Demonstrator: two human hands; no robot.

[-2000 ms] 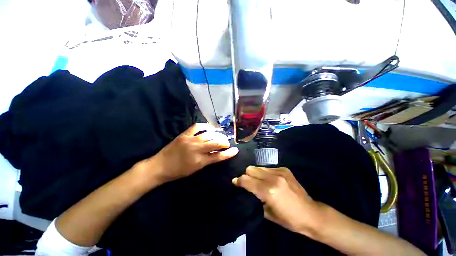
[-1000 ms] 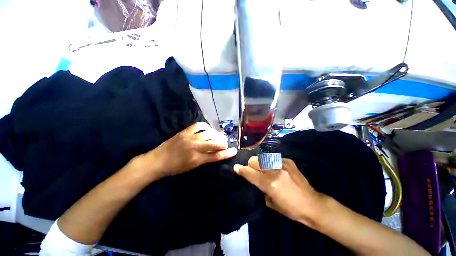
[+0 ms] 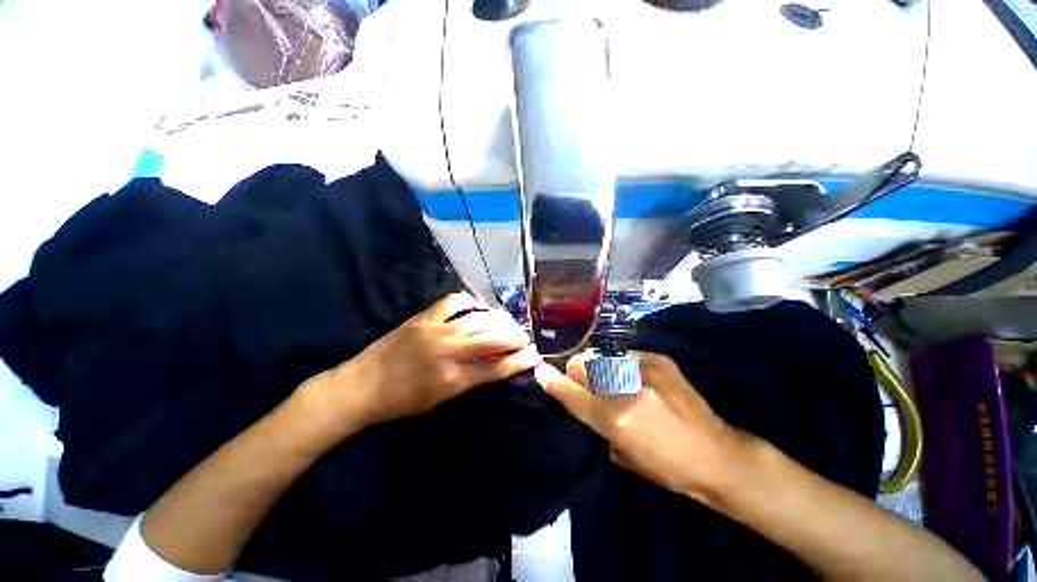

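Note:
Black garment fabric (image 3: 205, 330) lies in a large heap on both sides of the needle area and hangs at the front. My left hand (image 3: 444, 355) is on the cloth just left of the foot, thumb and fingers pinched at the cloth's edge. My right hand (image 3: 643, 415) is on the cloth below the ribbed silver knob (image 3: 614, 374), its fingers partly hidden by the knob. The fingertips of both hands nearly touch. The needle and presser foot are mostly hidden behind the shiny upright cover (image 3: 563, 171).
The white machine head (image 3: 705, 114) with a blue stripe and tension dial (image 3: 739, 279) stands above. Gold-handled shears (image 3: 904, 426) and a purple tray (image 3: 964, 455) are at the right. A plastic-wrapped brown thing (image 3: 284, 40) is at the back left.
My right hand's fingertips have moved up and left, close to my left fingertips. The machine head and shiny cover appear slightly shifted in view.

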